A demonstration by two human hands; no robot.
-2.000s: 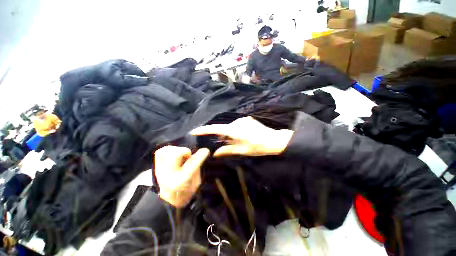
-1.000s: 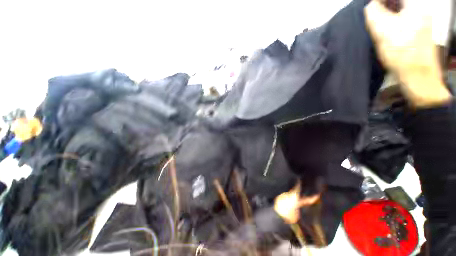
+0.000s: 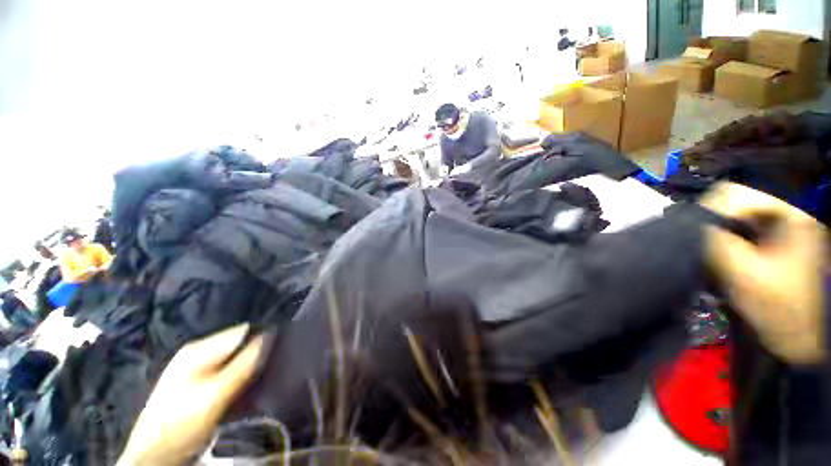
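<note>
A black garment (image 3: 510, 273) is spread between my two hands across the middle of the view. My left hand (image 3: 200, 387) is shut on its left side at the lower left. My right hand (image 3: 770, 268) is blurred at the right edge and grips the garment's other end, a sleeve-like part. The garment's lower part is blurred. A red tray (image 3: 697, 396) lies on the white table (image 3: 629, 446) at the lower right, partly covered by the garment and my right arm, with small dark pieces on it.
A large heap of black garments (image 3: 246, 218) fills the left and centre. A person in dark clothes (image 3: 469, 141) bends beyond the table. Another person in orange (image 3: 84, 259) is at far left. Brown cartons (image 3: 583, 114) and a blue crate edge (image 3: 674, 166) are at upper right.
My hands, together on black cloth two seconds ago, are now wide apart. The garment has been stretched out between them. My right hand came down from the top right, and the view has tilted up again.
</note>
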